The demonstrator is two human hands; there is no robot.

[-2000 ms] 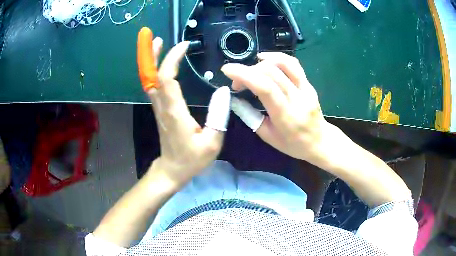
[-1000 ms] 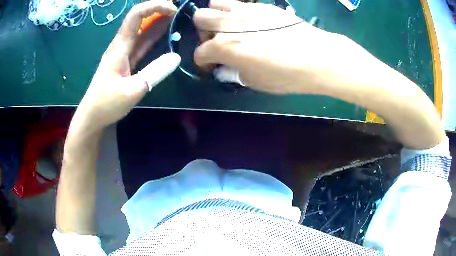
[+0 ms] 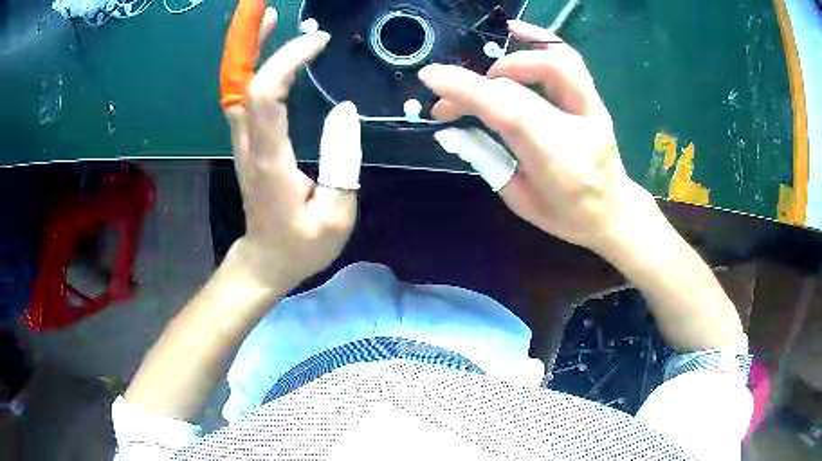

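Observation:
A black plastic housing (image 3: pixel 360 76) lies on the bench at the top centre, cut off by the frame's top edge, with a metal-rimmed centre hole. A thin white sealing ring with round knobs (image 3: pixel 412 110) runs along its near and left rim. My left hand (image 3: pixel 293 171) has its fingers spread, an orange cot on one finger and a white cot on the thumb. Its thumb tip and a fingertip touch the left rim. My right hand (image 3: pixel 559 149) is at the near right rim, thumb below the edge and fingers above, pinching the ring there; the exact contact is partly hidden.
A tangled white pile of rings (image 3: pixel 95 9) is at the top left of the green bench (image 3: pixel 135 99). Yellow tape (image 3: pixel 793 135) marks the right edge. A black bar (image 3: pixel 566 16) sticks out beside the housing. A red stool (image 3: pixel 95 243) stands at lower left, below bench level.
My right hand has drawn back from over the housing to its near right rim, uncovering the centre hole. My left hand has shifted right and its fingers have spread. The ring's near part now lies along the rim.

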